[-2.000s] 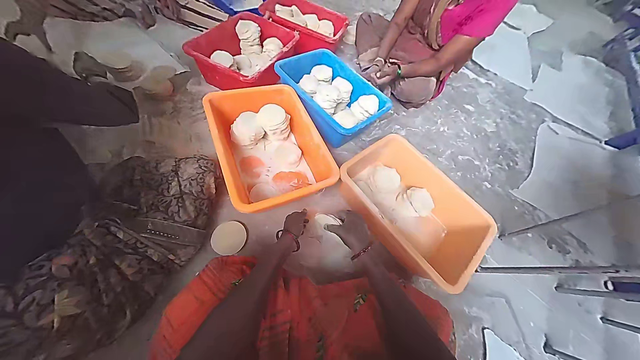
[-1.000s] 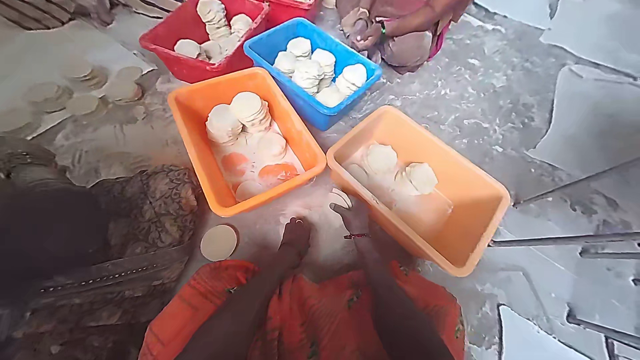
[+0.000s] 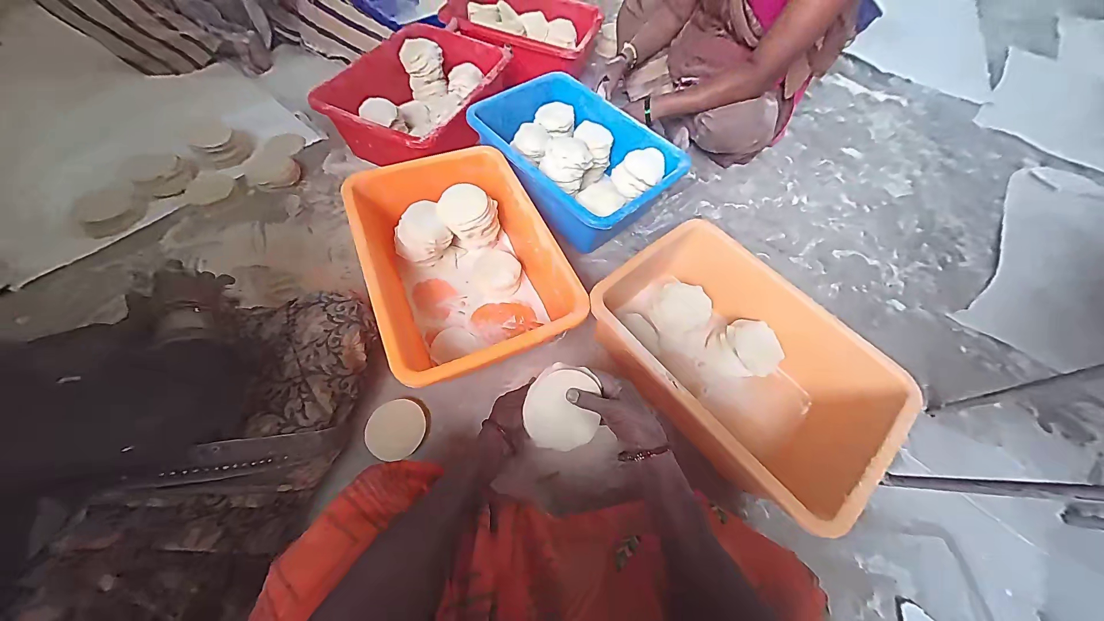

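Between my hands, just in front of my lap, is a small stack of round flat dough discs [image 3: 561, 408]. My right hand [image 3: 623, 412] grips its right side, thumb on the top disc. My left hand [image 3: 507, 421] is at the left edge, its fingers mostly hidden behind the stack. Ahead stands an orange plastic tub [image 3: 388, 285] with stacked discs and loose white flour. A lighter orange tub [image 3: 854, 405] on the right holds two piles and flour. One round disc stack [image 3: 396, 429] lies on the floor to the left.
Beyond are a blue tub [image 3: 582, 226] and red tubs [image 3: 354, 134] [image 3: 565, 62] with disc stacks. Another person's hands [image 3: 642, 95] are behind the blue tub. More disc stacks [image 3: 211, 185] lie on a sheet at left; dark patterned cloth [image 3: 310, 362] is nearer.
My hands have come together around a raised disc stack; one second ago they were apart, my right hand at a disc beside the lighter orange tub.
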